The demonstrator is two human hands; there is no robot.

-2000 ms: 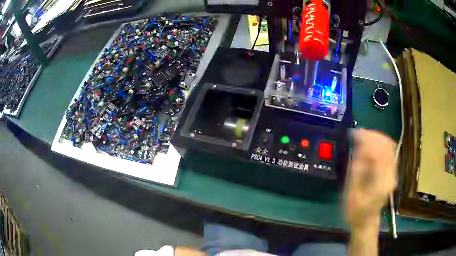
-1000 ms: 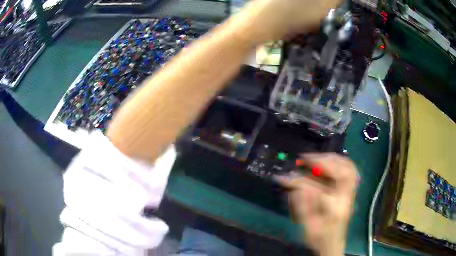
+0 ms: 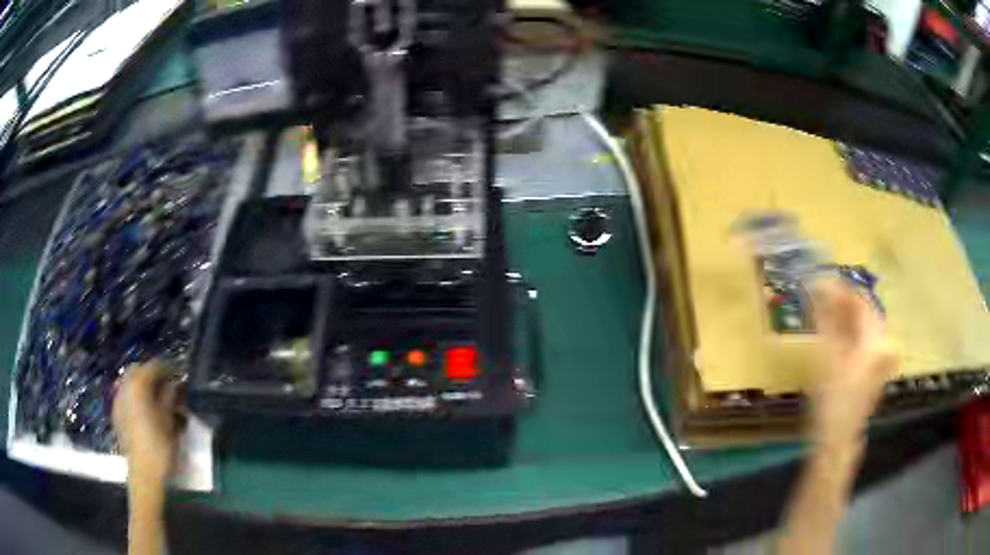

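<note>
The black test fixture stands left of centre. Its clear pressure plate is unlit, and the board nest under it is too blurred to read. My left hand is at the front right corner of the pile of boards; its fingertips are blurred, so I cannot tell if it holds a board. My right hand is over the cardboard stack, beside a few boards. It is blurred, and I cannot tell if a board is between its fingers.
A white-grey cable runs between fixture and cardboard. A round silver-rimmed disc lies on the green mat. More boards lie in a row at the cardboard's back edge. A red object is at the right rim.
The view has swung right. My left hand has left the clamp area and come down to the pile. My right hand has moved from the fixture's front panel to the cardboard. The blue glow is gone.
</note>
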